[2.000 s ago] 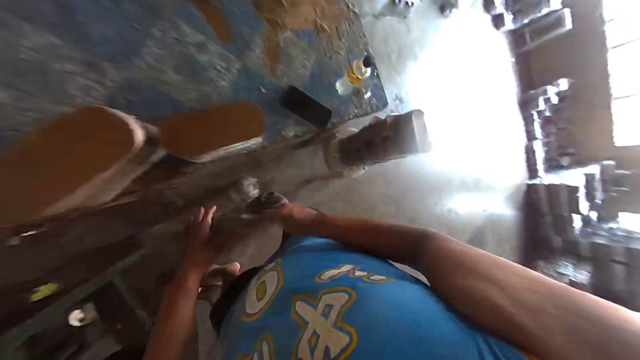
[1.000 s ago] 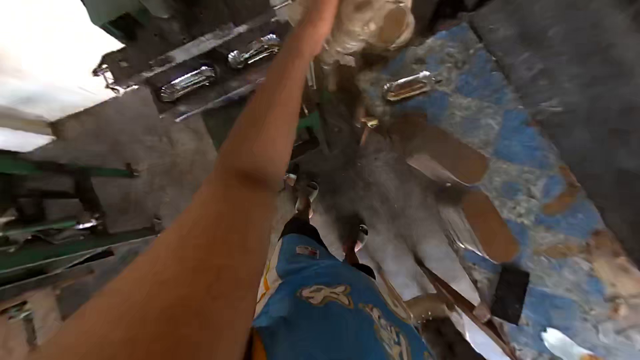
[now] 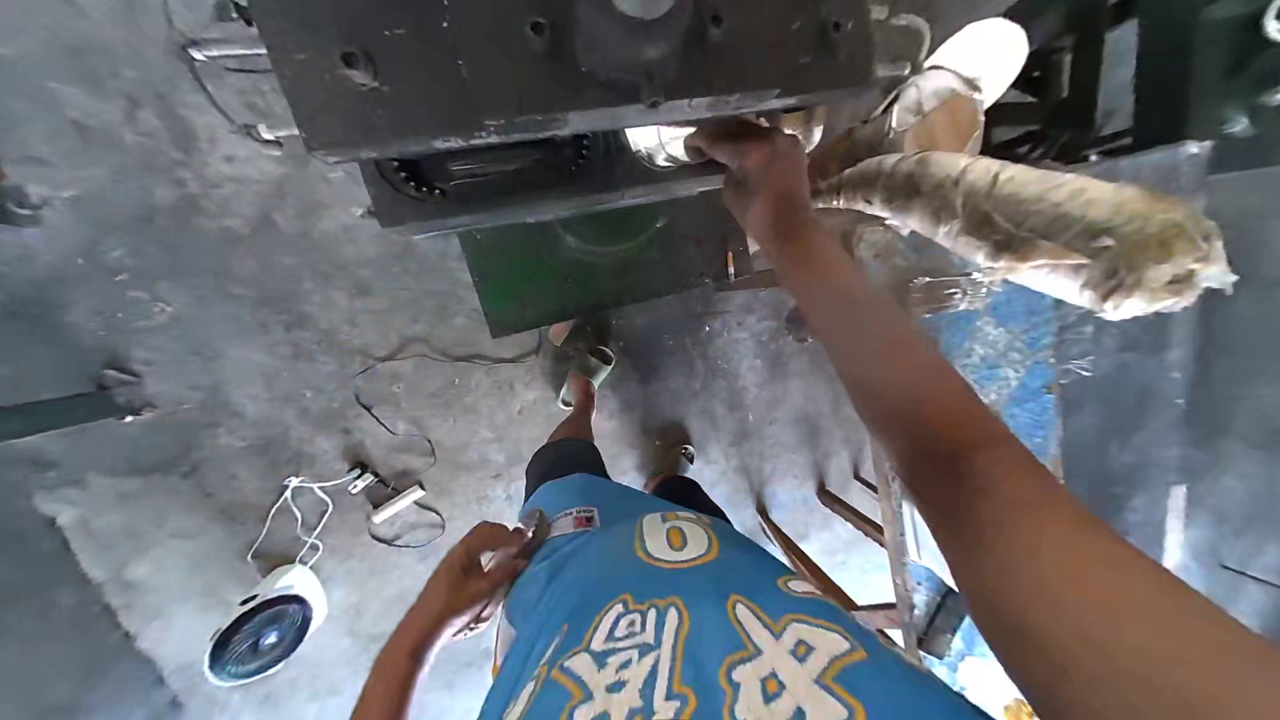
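My right hand (image 3: 762, 175) reaches up into the slot of a dark metal press or mould block (image 3: 560, 60), its fingers at a shiny metal piece (image 3: 658, 145). Whether the fingers grip that piece or only touch it cannot be told. Left of it, the slot holds a dark metal insert (image 3: 500, 163) with small round marks at its ends. Down by my hip, my left hand (image 3: 480, 572) is closed around a small dark object (image 3: 535, 535), only partly visible.
A green metal plate (image 3: 570, 262) lies below the block. A wrapped roll-like bundle (image 3: 1040, 215) juts out at the right, above a blue worn tabletop (image 3: 1010, 350). A white fan (image 3: 268, 622) and a power strip (image 3: 398, 504) with cords are on the concrete floor.
The view has swung round strongly from the worktable to the machine. My right hand is now at the shiny piece in the slot; my left hand has come into view at my hip.
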